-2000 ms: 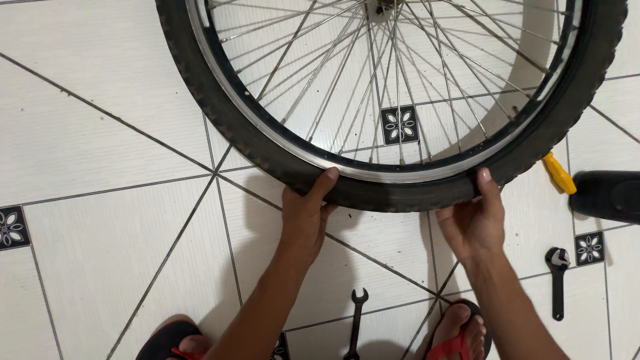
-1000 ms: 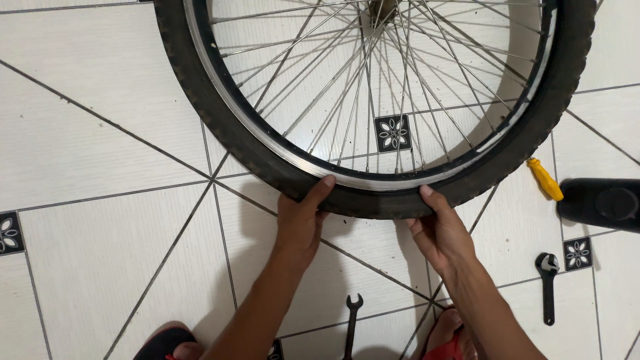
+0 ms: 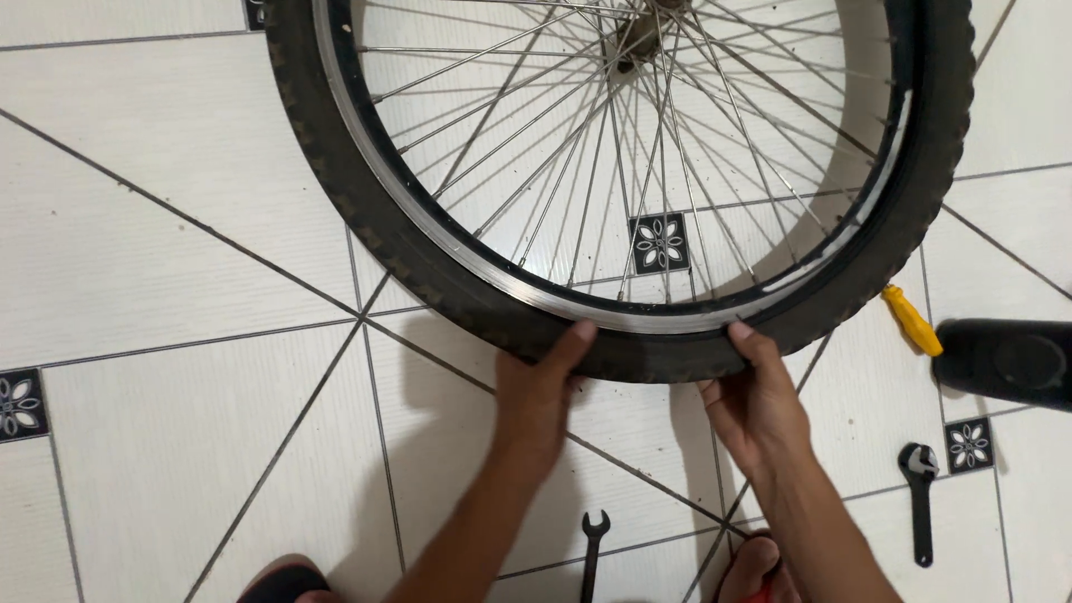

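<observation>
A spoked bicycle wheel with a black knobby tire (image 3: 360, 201) fills the upper middle of the head view, its hub near the top edge. At the tire's near edge, my left hand (image 3: 540, 385) grips it, thumb on the sidewall by the silver rim (image 3: 519, 293) and fingers hidden beneath. A short way to the right, my right hand (image 3: 762, 385) holds the same tire, its thumb tip at the rim's edge and its fingers curled under.
On the tiled floor (image 3: 201, 435) lie an open-end wrench (image 3: 593, 544) between my feet, an adjustable wrench (image 3: 920, 502) at right, and a yellow handle (image 3: 913, 321) beside a black object (image 3: 1005, 362) at the right edge. My sandalled feet are at the bottom.
My right hand has moved left along the tire, nearer to my left hand, since the earliest frame. Both hands still hold the tire.
</observation>
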